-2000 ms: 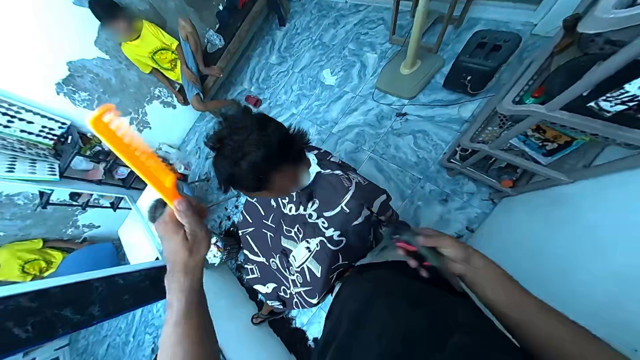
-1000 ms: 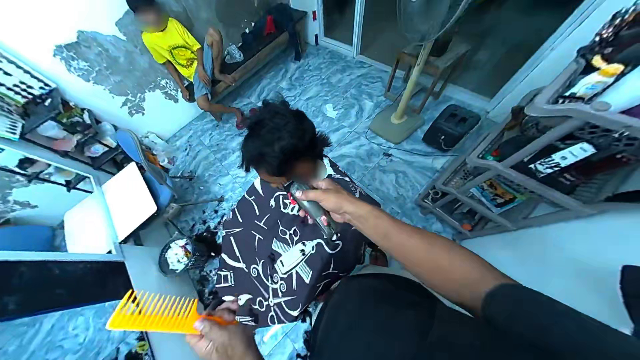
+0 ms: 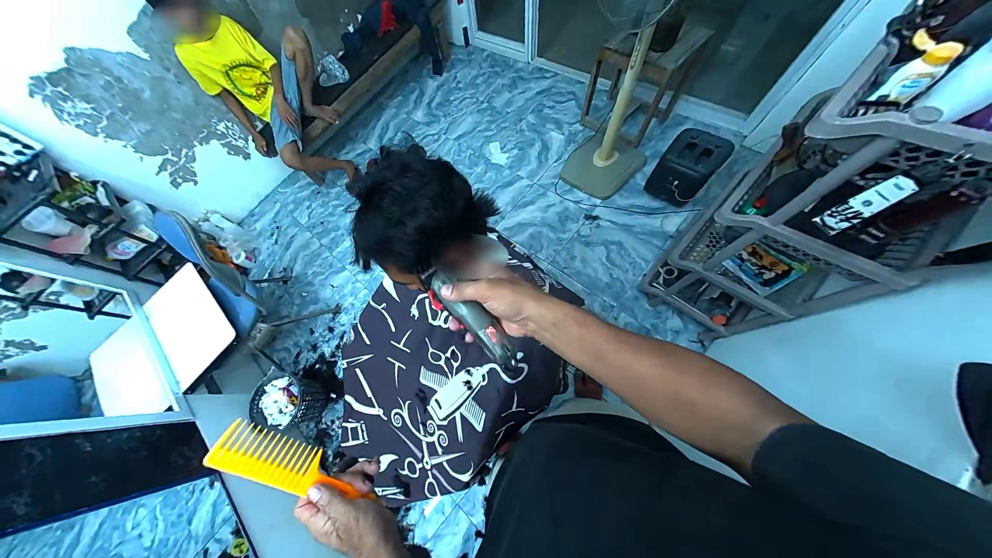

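My right hand (image 3: 496, 302) holds a grey and red hair clipper (image 3: 473, 318), its blade end against the side of the seated person's head near the face. That person has dark hair (image 3: 415, 205) and wears a black barber cape (image 3: 434, 403) printed with white scissors, combs and clippers. Low on the left, my left hand (image 3: 349, 515) grips the handle of an orange-yellow wide-tooth comb (image 3: 267, 457), teeth pointing up. The comb is apart from the hair. Part of another hand shows at the cape's edge, just behind the comb handle.
A wire basket of waste (image 3: 287, 403) stands on the floor beside cut hair. Left are a blue chair (image 3: 209, 271) and cluttered shelves (image 3: 85, 232). A person in a yellow shirt (image 3: 232, 66) sits on a bench. A pedestal fan (image 3: 604, 163), a black box (image 3: 690, 167) and a plastic rack (image 3: 775, 225) stand right.
Two seconds ago the clipper was low at the right and the comb raised at the left. The clipper has come to the head, and the comb has gone down.
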